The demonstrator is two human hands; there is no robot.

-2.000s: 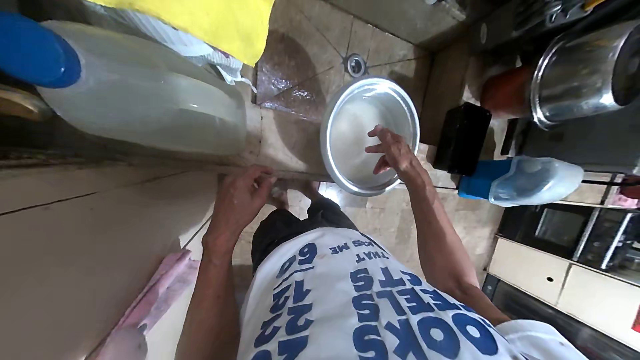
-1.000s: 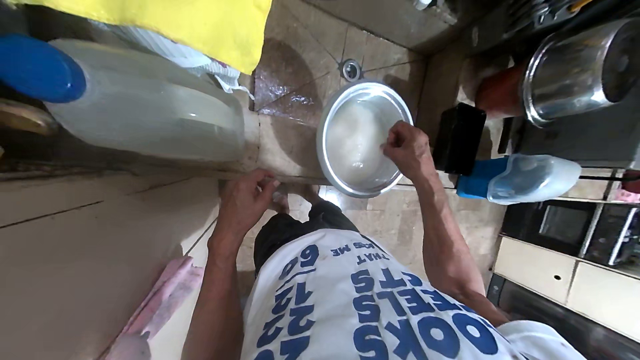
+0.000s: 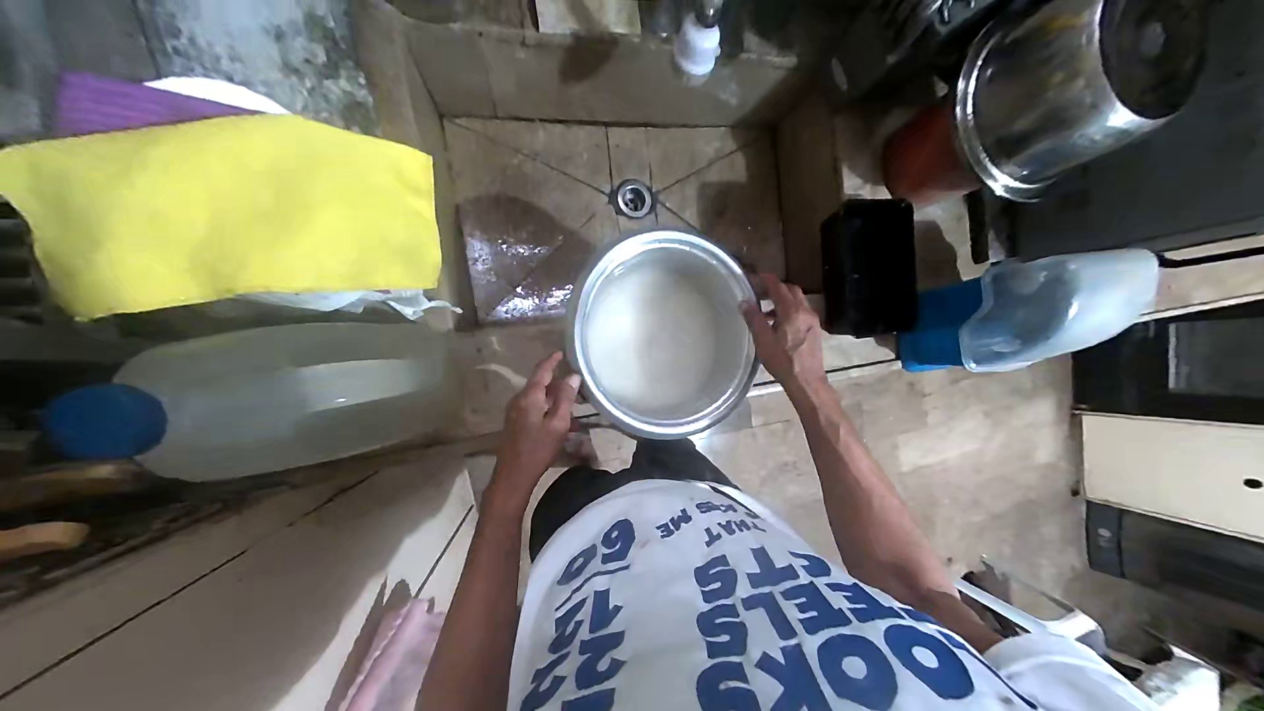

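A round metal pot (image 3: 664, 430) with cloudy whitish liquid (image 3: 660, 336) inside sits below the drain (image 3: 632, 198) of a tiled sink, over its near edge. My right hand (image 3: 787, 331) grips the pot's right rim, thumb over the top. At the lower left side of the pot is my left hand (image 3: 541, 410), fingertips at its outer wall; how firmly they hold it is hard to see. The bottom of the liquid cannot be made out.
Left of the sink are a yellow cloth (image 3: 227, 212) and a large plastic jug with a blue cap (image 3: 104, 422). On the right stand a black container (image 3: 869, 267), a blue item with a clear plastic vessel (image 3: 1062, 308), and a large metal pot (image 3: 1047, 94). A faucet nozzle (image 3: 697, 44) is beyond the drain.
My right hand has moved from inside the pot to its right rim. My left hand, apart from the pot before, is now at its left side. The view has shifted.
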